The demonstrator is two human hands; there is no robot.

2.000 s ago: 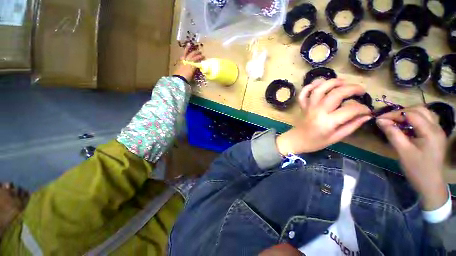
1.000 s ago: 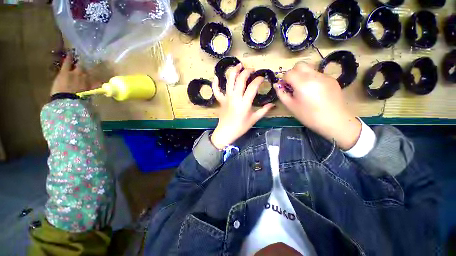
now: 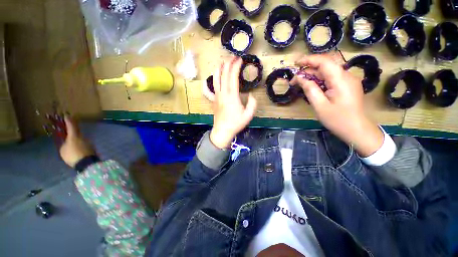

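My right hand (image 3: 341, 98) pinches purple trim pieces (image 3: 312, 79) between thumb and fingertips, above the right side of a black cup (image 3: 269, 86) near the bench's front edge. That cup stands open side up with a pale centre. My left hand (image 3: 229, 100) is open, fingers spread, over and beside the cups to the left. It partly covers a small black cup (image 3: 210, 83); another black cup (image 3: 258, 71) stands just right of its fingertips. I cannot tell whether my left fingers touch a cup.
More black cups (image 3: 319, 31) stand in rows behind and to the right. A yellow bottle (image 3: 153, 79) lies left, beside a white scrap (image 3: 187, 65). A clear bag (image 3: 143, 30) lies behind them. Another person's hand (image 3: 75, 145) holds dark red bits past the bench's left end. A blue bin (image 3: 163, 145) is below.
My left hand has moved off the cup it was around and is now left of it. My right hand still pinches purple trim. The other person's hand has moved off the bench, towards the wearer's side.
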